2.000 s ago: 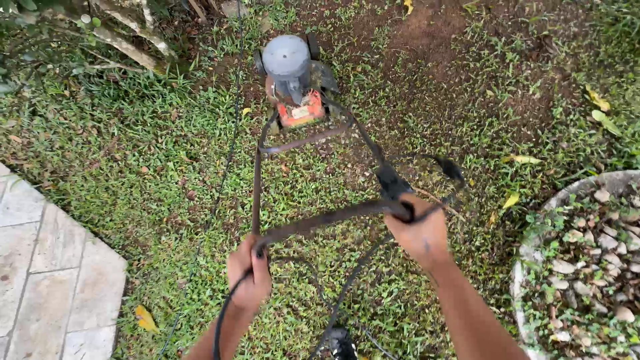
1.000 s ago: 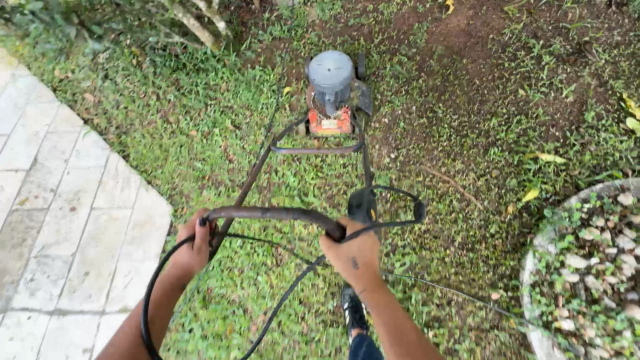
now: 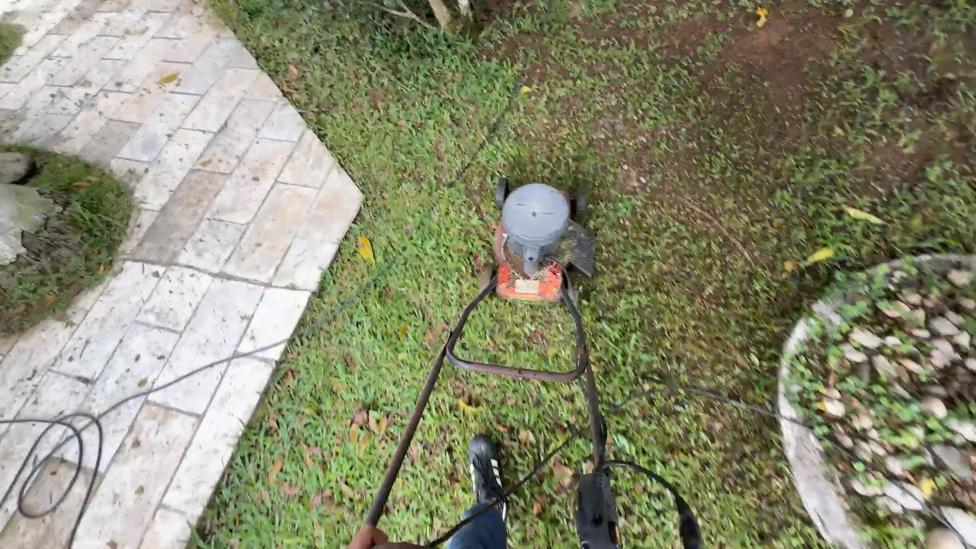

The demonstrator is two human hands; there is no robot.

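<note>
An electric lawn mower [image 3: 535, 229] with a grey motor cover and orange deck stands on the grass, its tubular metal handle reaching back towards me. At the bottom edge my left hand [image 3: 377, 538] shows only in part, closed around the left side of the handle. My right hand is out of view. On the handle's right side sits a black switch box [image 3: 596, 509], with a black cable [image 3: 663, 480] looping from it. Another stretch of cable crosses near my left hand and my shoe [image 3: 486, 465].
Stone paving [image 3: 252, 191] borders the grass at the left, with a coiled dark cable [image 3: 65, 457] on it. A round planter rim [image 3: 801, 427] with pebbles and small plants stands at the right. Thin trunks [image 3: 442, 11] rise at the top.
Both hands were on the handle's crossbar in the earlier frames; now just part of the left shows at the bottom edge. The view has shifted, showing more paving at the left.
</note>
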